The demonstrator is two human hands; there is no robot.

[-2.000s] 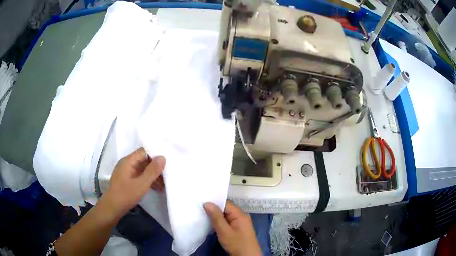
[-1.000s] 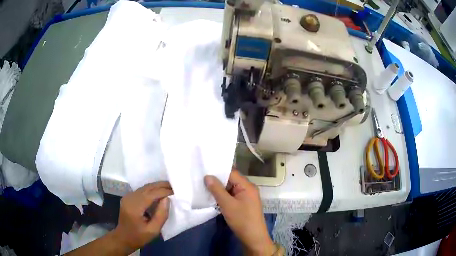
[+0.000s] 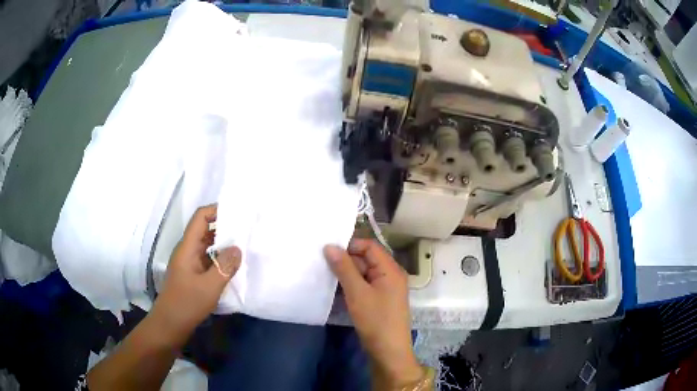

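Observation:
A white fabric piece [image 3: 286, 191] lies flat left of the overlock machine [image 3: 451, 92], its right edge at the dark presser foot area [image 3: 367, 145] and its lower end over the table's front edge. My left hand [image 3: 200, 263] grips its left edge, with a thin white thread tail [image 3: 220, 263] at the fingers. My right hand [image 3: 371, 286] pinches its lower right edge between thumb and fingers. A thin white trimmed strip [image 3: 372, 221] and loose thread hang below the foot. The needle is hidden.
A long stack of white cut panels [image 3: 115, 198] lies at left, partly on the green surface [image 3: 46, 153]. At right are a black strap [image 3: 494, 282], scissors [image 3: 578, 244] in a metal tray [image 3: 562, 290] and two thread cones [image 3: 600, 134].
The folded, bunched fabric is now spread wide and flat. My left hand has moved up and slightly left; my right hand is near the same place. Loose thread now shows below the foot.

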